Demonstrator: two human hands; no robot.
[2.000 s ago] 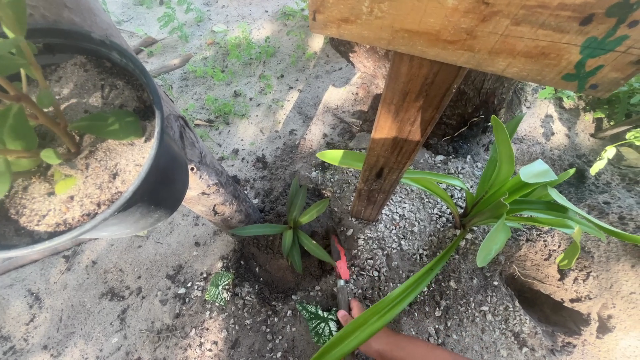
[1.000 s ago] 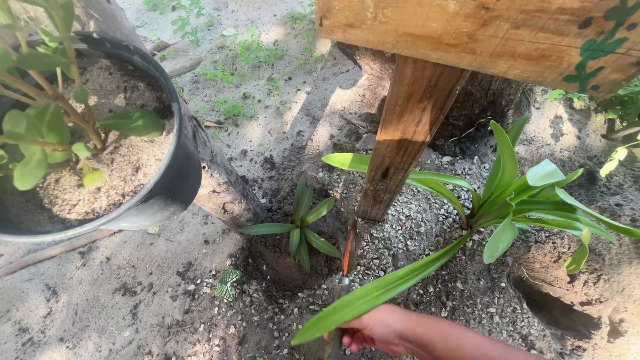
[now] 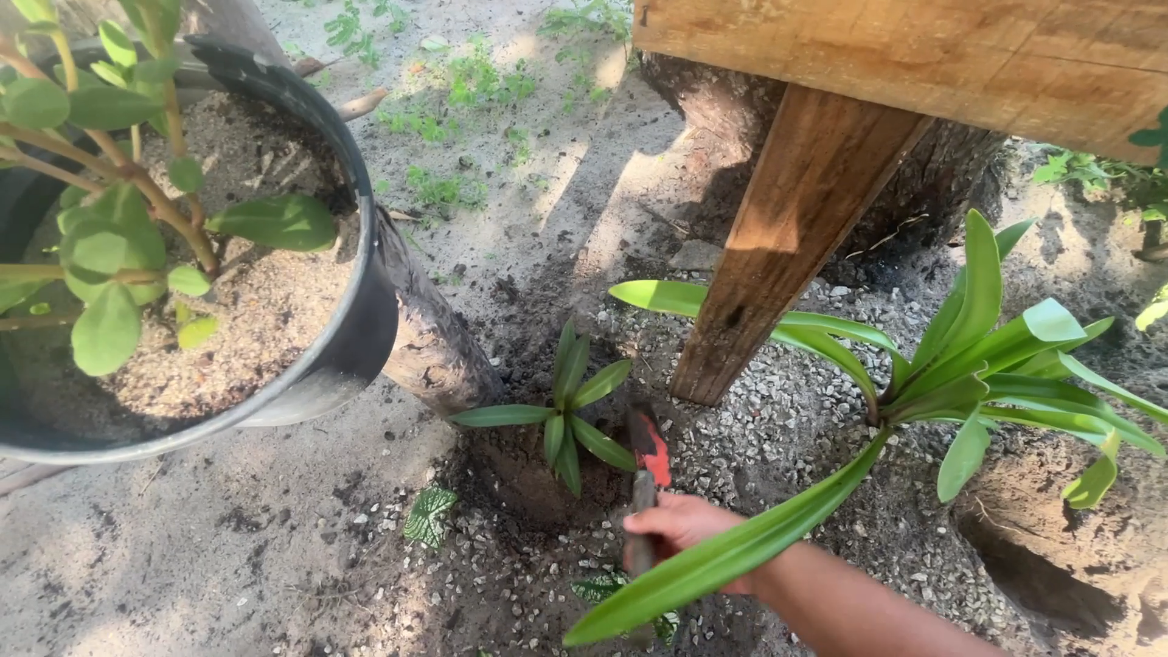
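My right hand (image 3: 680, 538) is closed around the handle of a small garden trowel (image 3: 650, 447) with red on its dark blade. The blade lies just right of a small green plant (image 3: 568, 415) that stands in a shallow hollow of dark soil (image 3: 529, 493). A long strap leaf of a larger leafy plant (image 3: 949, 383) passes over my wrist and part of the hand. Little white-and-green patterned leaves (image 3: 429, 516) grow at the hollow's lower left, and more of them (image 3: 598, 587) are beside the hand. My left hand is out of view.
A black plastic pot (image 3: 360, 301) with a thick-leaved plant fills the upper left, near a log (image 3: 438, 356). A wooden post (image 3: 794, 228) under a wooden board (image 3: 867, 55) comes down close above the trowel. A dug hole (image 3: 1040, 575) is at the lower right.
The trowel's blade was upright and edge-on by the post one second ago; it now shows more of its red face and is nearer the small plant. The hand still holds the trowel.
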